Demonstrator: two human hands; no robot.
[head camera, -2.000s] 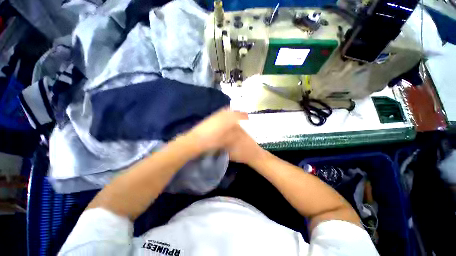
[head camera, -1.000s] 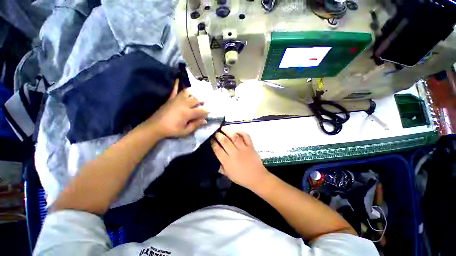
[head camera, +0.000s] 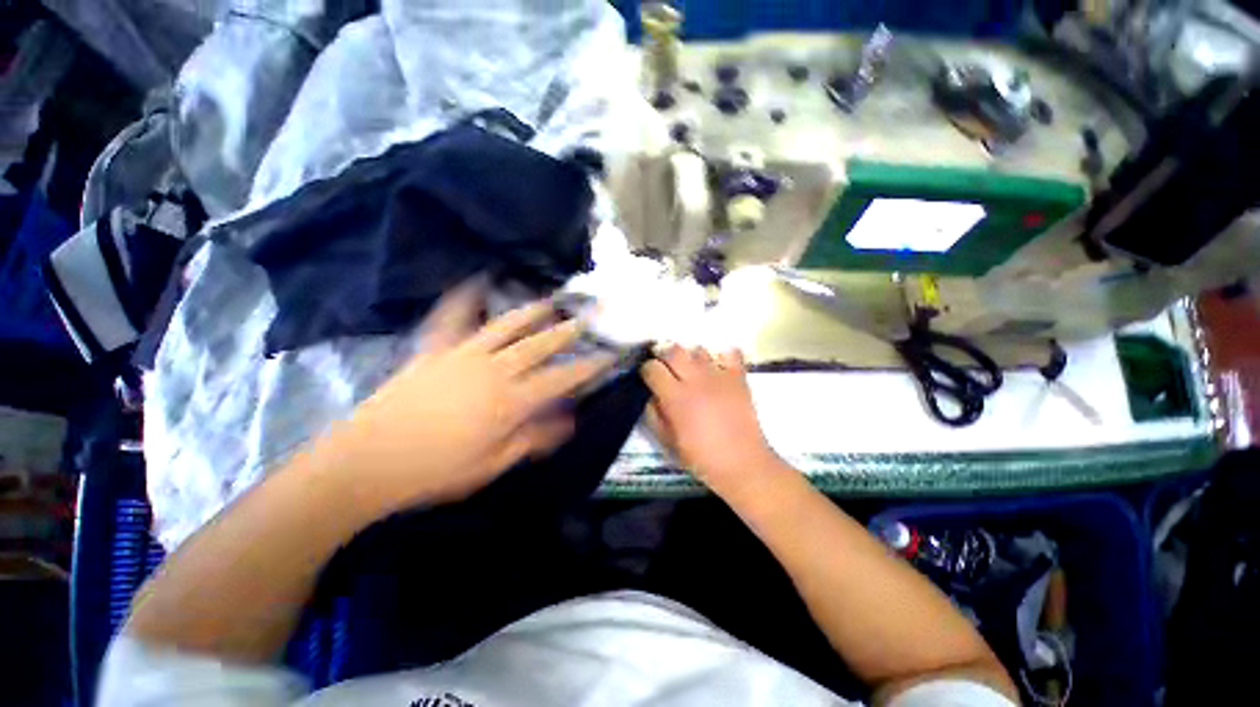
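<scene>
A dark navy-black fabric panel (head camera: 415, 207) lies on the grey garment body (head camera: 207, 373), left of the sewing machine (head camera: 884, 207). More black cloth hangs below my hands over the table's front edge. My left hand (head camera: 477, 394) is blurred, fingers spread, over the cloth left of the needle area; whether it grips any cloth is unclear. My right hand (head camera: 705, 401) holds the black cloth's edge by its fingertips, in front of the needle area. The needle area is washed out by bright light.
Black-handled scissors (head camera: 951, 373) lie under the machine arm, with a thin metal tool (head camera: 1075, 395) to their right. A blue crate (head camera: 1126, 553) with odds and ends stands below the table at right. Another blue crate (head camera: 122, 553) is at lower left. A striped bundle (head camera: 94, 297) lies at far left.
From crossed or overlapping, my hands have separated. Since the last earlier frame, my left hand has moved lower on the cloth, and the black panel is more crumpled. The camera view has shifted.
</scene>
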